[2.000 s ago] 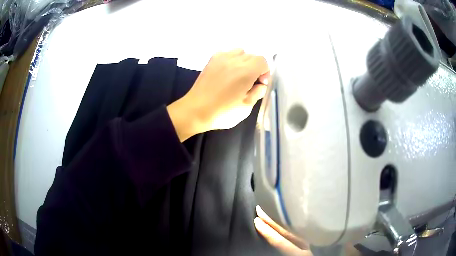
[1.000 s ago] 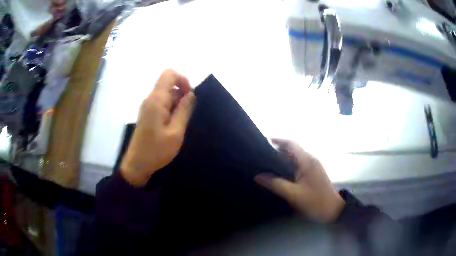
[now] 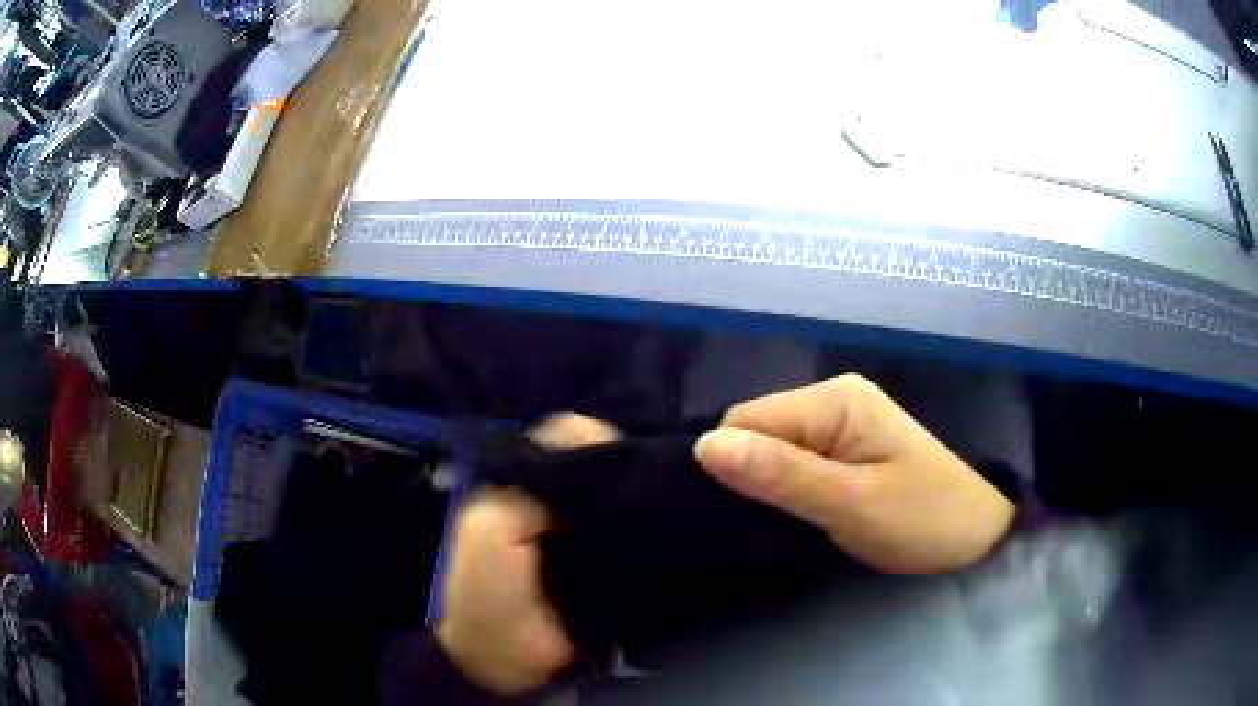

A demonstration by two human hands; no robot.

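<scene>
A dark garment panel (image 3: pixel 662 538) is held in front of my body, below the table's front edge. My left hand (image 3: pixel 511 579) is blurred and grips the panel's left end, with fingers on both sides of the cloth. My right hand (image 3: pixel 869 476) pinches the panel's top edge between thumb and fingers. The cloth spans between both hands; its lower part merges into the dark background and cannot be told apart.
The white machine table (image 3: pixel 621 111) has a printed ruler (image 3: pixel 773 248) along its blue front edge. Dark snips (image 3: pixel 1231 190) lie at its right. A blue plastic basket (image 3: pixel 317 407) with dark cloth (image 3: pixel 331 566) stands below left. A grey motor-like box (image 3: pixel 159 83) is at the upper left.
The view has tilted down from the table, and the sewing machine head is now out of view. Both hands have brought the panel off the table to below its front edge.
</scene>
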